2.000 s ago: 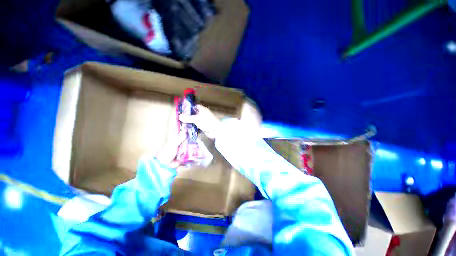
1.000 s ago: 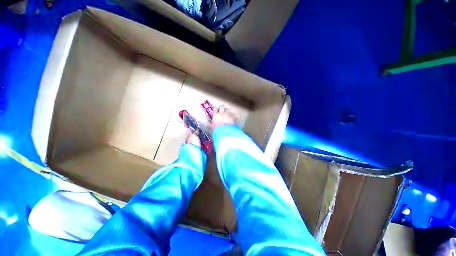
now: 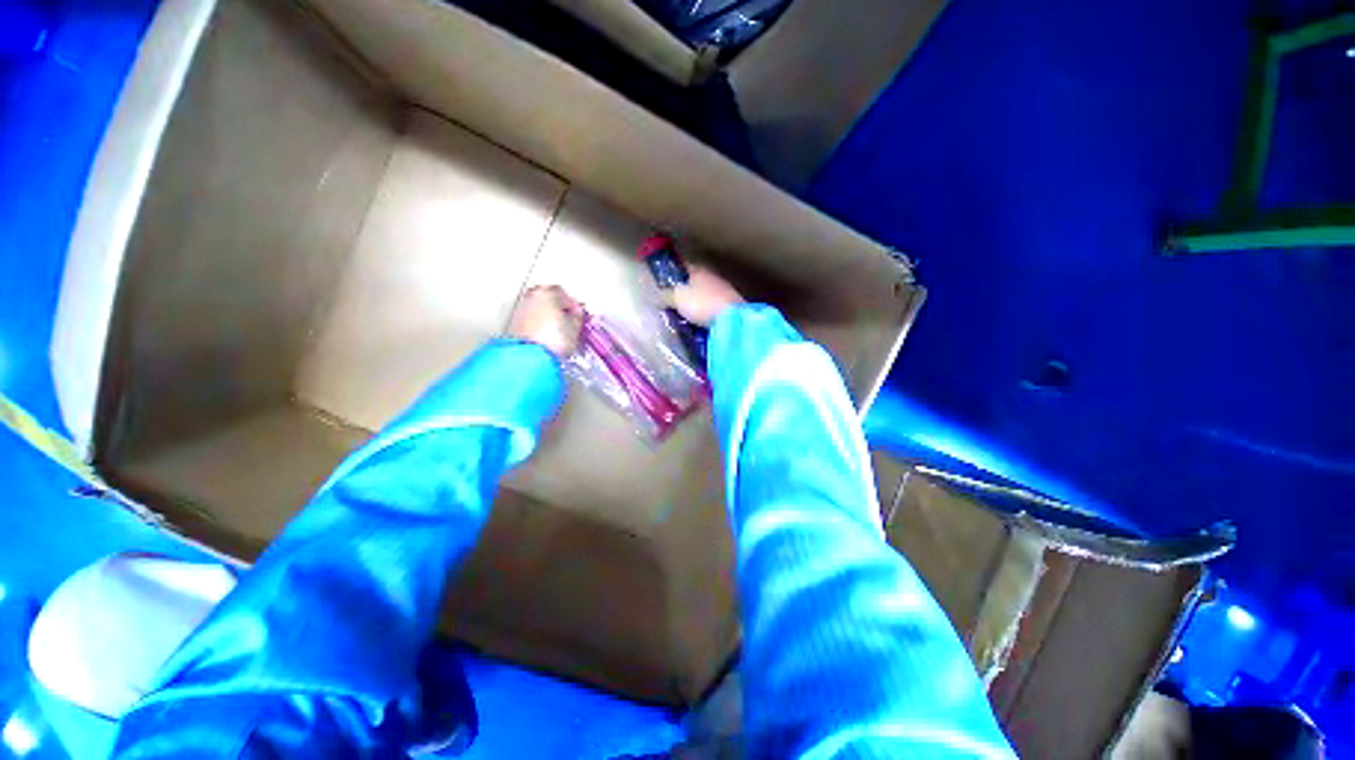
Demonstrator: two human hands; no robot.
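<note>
The packing carton [image 3: 141,164] is large, brown and open in front of me; both hands reach down inside it. My left hand [image 3: 547,319] is closed on the upper end of a clear poly bag with thin pink-red parts [image 3: 632,379] inside. My right hand [image 3: 702,294] grips a dark pump [image 3: 666,267] with a red end, which points away from me. The pump slants beside the bagged red parts, near the carton floor. My right hand and sleeve hide part of it. I cannot tell whether both lie in one bag.
The supply carton [image 3: 1018,609] with worn flaps stands at the lower right. Another carton [image 3: 832,89] holding dark crumpled plastic stands beyond the packing carton. A green frame [image 3: 1263,238] is at the upper right. A rounded white thing [image 3: 119,631] is at the lower left.
The pump and bag have gone from above the carton down inside it, now towards its right part. My hands have moved apart, and the pink-red parts now show between them.
</note>
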